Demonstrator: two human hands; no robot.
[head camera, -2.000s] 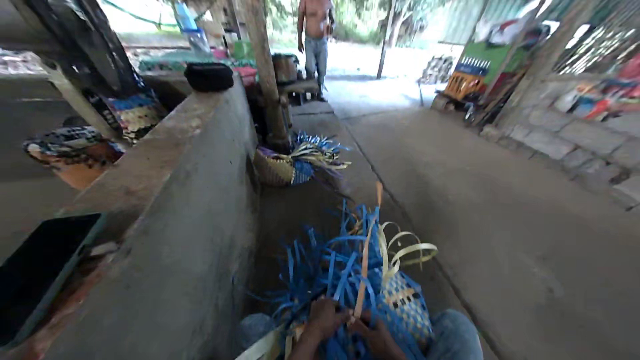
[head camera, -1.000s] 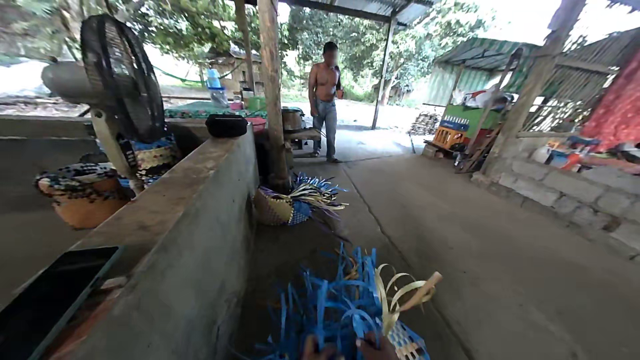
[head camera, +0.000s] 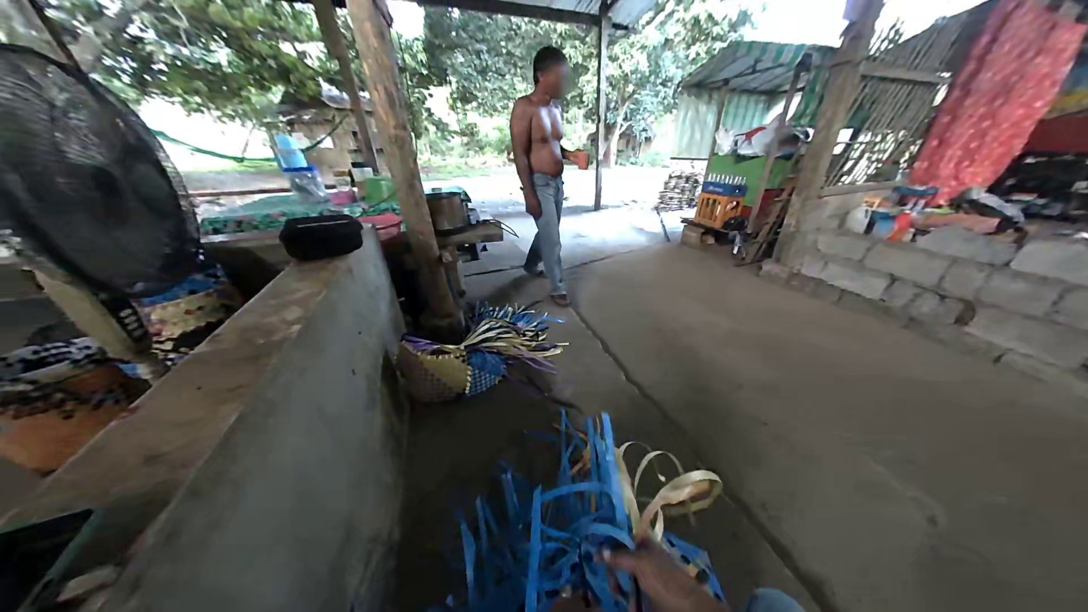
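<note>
A partly woven basket with loose blue strips (head camera: 544, 544) lies at my lap, low in the head view. Pale strips (head camera: 680, 493) curl up from its right side. My right hand (head camera: 659, 574) reaches in from the bottom edge, its fingers among the strips near the base of the pale ones; its grip is unclear. Only a sliver of my left hand (head camera: 574, 602) shows at the bottom edge, mostly hidden by blue strips. Another unfinished woven basket (head camera: 438, 370), with loose blue, cream and purple strips, lies on the floor against the low wall.
A low concrete wall (head camera: 314, 408) runs along my left, with a black pouch (head camera: 321, 236) on top and a fan (head camera: 93, 174) beyond. A person (head camera: 544, 161) holding an orange cup stands past the wooden post (head camera: 399, 161). A block wall (head camera: 960, 280) borders the right.
The view has tilted up. The pale brown strip that stood upright between my hands at first, then leaned right, no longer stands out. The person has turned and now faces right.
</note>
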